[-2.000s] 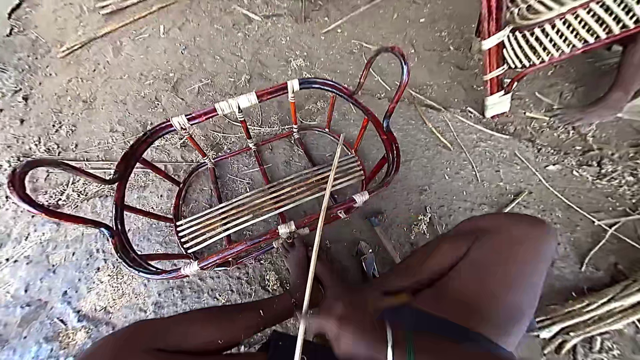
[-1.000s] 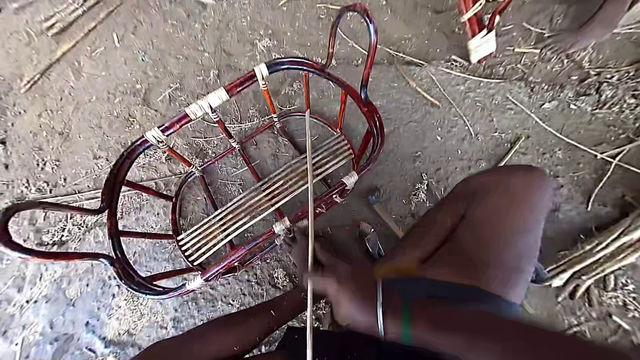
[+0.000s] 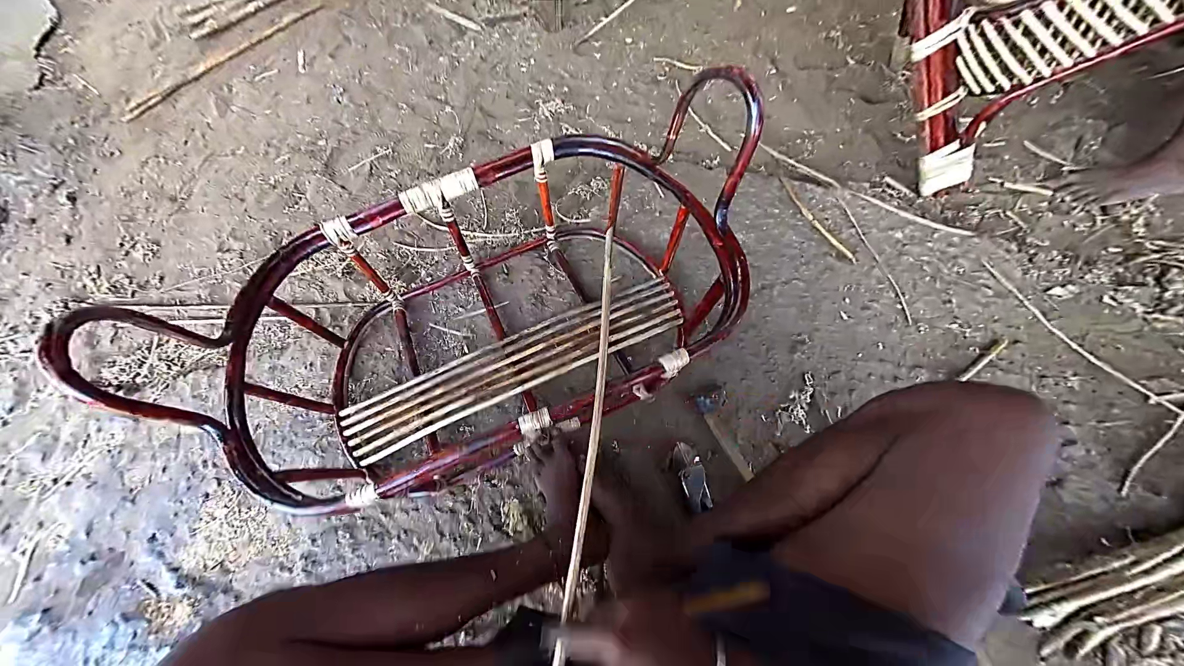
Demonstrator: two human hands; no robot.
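A long split cane strip [image 3: 597, 398] runs from the bottom edge up across a dark red oval cane basket frame [image 3: 243, 351] with a loop handle at each end. My right hand [image 3: 615, 638], blurred at the bottom edge, is closed around the strip's lower part. Pale bindings wrap the frame's rim. Several parallel pale cane strips [image 3: 509, 365] lie along one side of its base, and the long strip crosses over them. One of my feet [image 3: 555, 472] touches the near rim. My left hand does not show.
Pliers [image 3: 694, 481] and a tool with a pale wooden handle [image 3: 731, 444] lie on the dirt by my leg. Cane sticks [image 3: 1110, 592] are bundled at lower right. Another red cane frame [image 3: 939, 92] stands at upper right, near another person's foot [image 3: 1101, 180].
My right hand has moved down toward the bottom edge, and the long strip's upper end sits lower across the basket frame than a second ago. The view has shifted somewhat.
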